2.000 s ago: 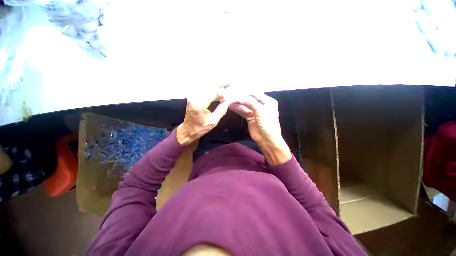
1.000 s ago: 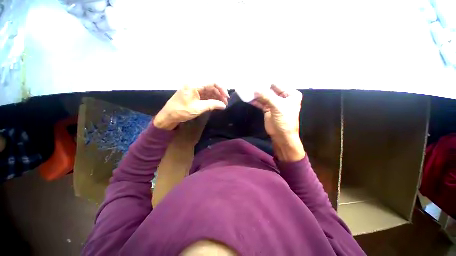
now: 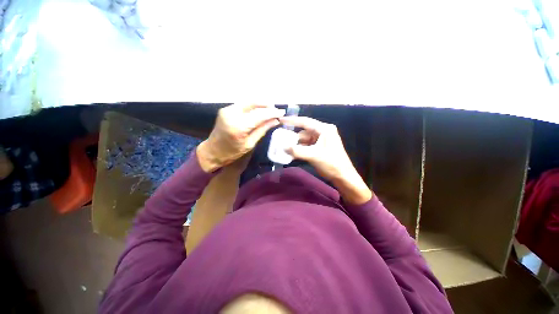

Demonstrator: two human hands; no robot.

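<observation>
A glossy white rounded piece (image 3: 281, 146) is held in front of my body, just below the table's front edge. My right hand (image 3: 325, 149) grips it from the right between thumb and fingers. A narrow translucent grey-blue strip (image 3: 292, 111) shows above the piece, and a pale end also shows below it. My left hand (image 3: 238, 134) is at the upper left of the piece, its thumb and fingertips pinched together at the strip. The exact contact at the fingertips is too small to tell.
The white tabletop (image 3: 306, 61) is overexposed. A clear bag (image 3: 67, 67) lies at its left, bluish-white pieces (image 3: 544, 46) at its right. Below are a carton of blue strips (image 3: 150, 153), an orange object (image 3: 76, 184) and a large open carton (image 3: 469, 184). People's clothing shows at both sides.
The white piece is now turned broad side to view and held lower. My right hand has moved left and down, closer to my left hand. The strip now shows above and below the piece.
</observation>
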